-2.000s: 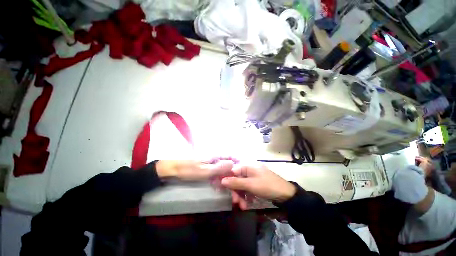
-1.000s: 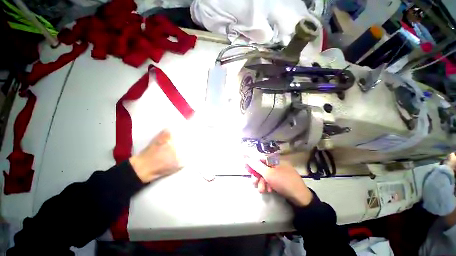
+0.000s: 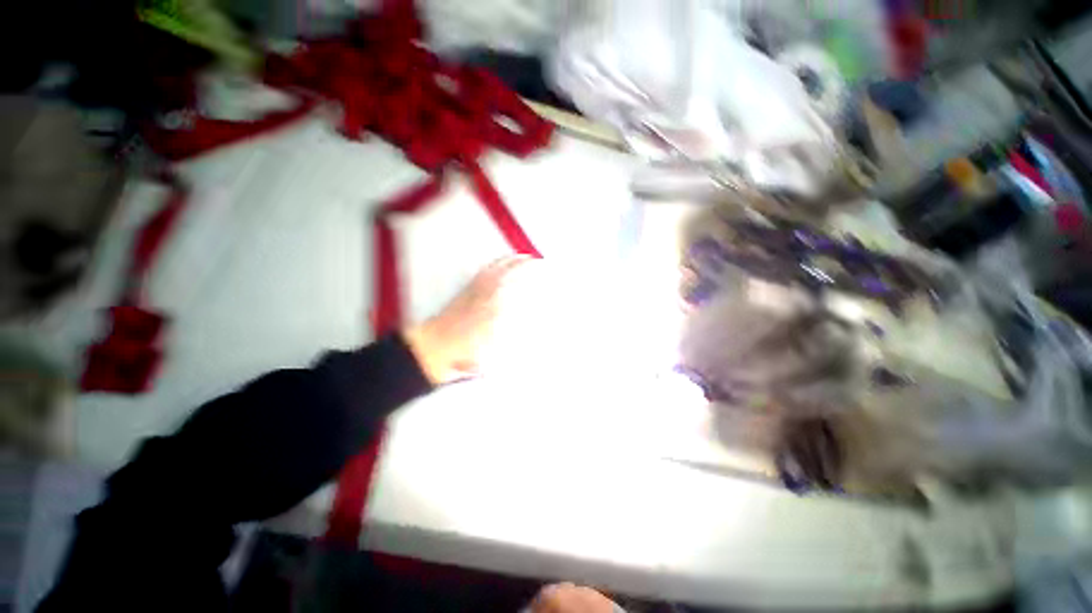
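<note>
My left hand [image 3: 461, 326] is over the table beside the machine, partly washed out by glare, its fingers lost in the light. A red fabric strip [image 3: 386, 281] runs past my left wrist, under the sleeve and over the table's front edge. Its other part reaches the glare above my left hand. My right hand [image 3: 575, 599] is at the bottom edge, mostly cut off, below the table edge. The sewing machine head [image 3: 766, 341] is blurred at right, its needle area hidden by glare.
A pile of red strips [image 3: 401, 90] lies at the table's back, with another red strip [image 3: 126, 347] at the far left. White fabric [image 3: 707, 90] is heaped behind the machine. Dark scissor handles [image 3: 808, 455] lie under the machine arm. The white table's front edge [image 3: 503, 560] is near me.
My right hand has moved from the needle area down to the bottom edge of the picture. My left hand appears farther up and right, nearer the strip's end. The view has shifted and blurred.
</note>
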